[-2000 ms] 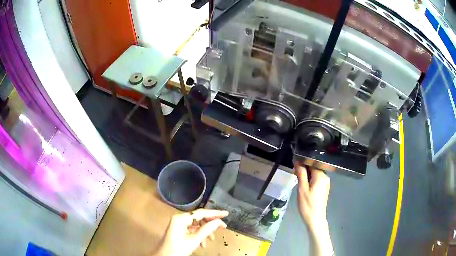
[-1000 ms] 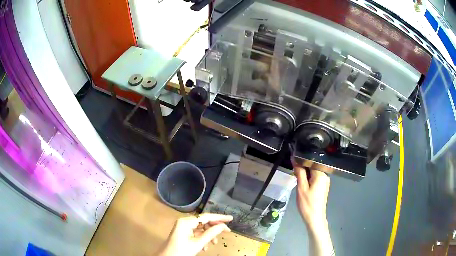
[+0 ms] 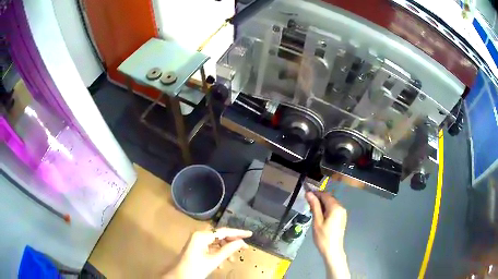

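Observation:
A black belt strap (image 3: 292, 200) hangs down between the two black wheels of the edge machine (image 3: 299, 128), its lower end over the stained tray (image 3: 240, 213). My right hand (image 3: 330, 226) is just right of the strap below the wheels, fingers bent. A small greyish tip shows at its fingertips, too blurred to name; I cannot tell whether the fingers touch the strap. My left hand (image 3: 205, 253) is low in the middle, left of the strap's lower end, thumb and forefinger apart, nothing visible between them.
A round grey bin (image 3: 197, 192) stands by the tan floor board (image 3: 128, 229). A greenish stool-table (image 3: 180, 61) at the upper left holds two metal discs (image 3: 161, 76). A green-capped bottle (image 3: 294, 232) stands on the tray. Purple curtain (image 3: 54, 136) is at the left.
The strap part that crossed the clear guard two seconds ago is gone from there. My right hand has come from under the right wheel's plate, down and left towards the strap. The view has shifted slightly.

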